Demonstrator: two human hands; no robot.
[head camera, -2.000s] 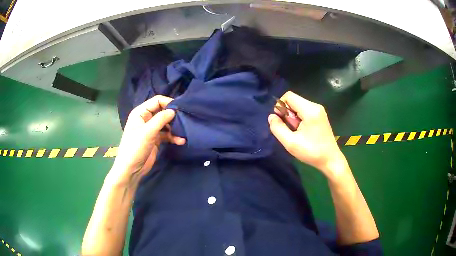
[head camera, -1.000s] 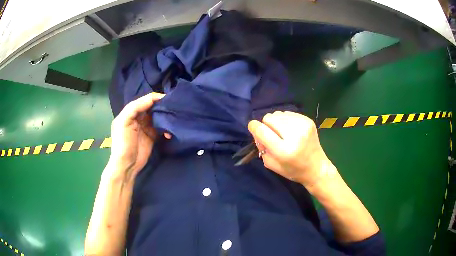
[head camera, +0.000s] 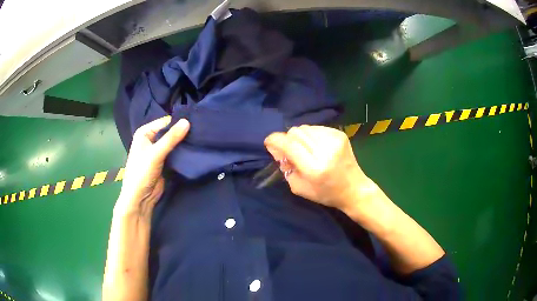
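Observation:
A navy garment (head camera: 229, 132) lies over my lap, with brighter blue folds and a blacker cloth panel (head camera: 250, 47) at its far part. A white label (head camera: 221, 10) stands at its far edge. My left hand (head camera: 154, 147) pinches the garment's left edge between thumb and fingers. My right hand (head camera: 309, 161) is closed at the garment's right edge, thumb and fingers on the cloth. Thread snips (head camera: 269, 176) stick out below that hand, blurred, blades pointing down-left; their grip is hidden in the palm.
A white-topped grey table (head camera: 138, 29) curves across the top, with a handle at the left. The green floor (head camera: 400, 194) has yellow-black tape (head camera: 433, 119) on both sides. My navy shirt with white buttons (head camera: 230, 223) fills the lower middle.
My right hand has moved left from beside the garment onto its right edge, and the snips now point down-left. The held part is flatter and stretched between my hands. The view has shifted.

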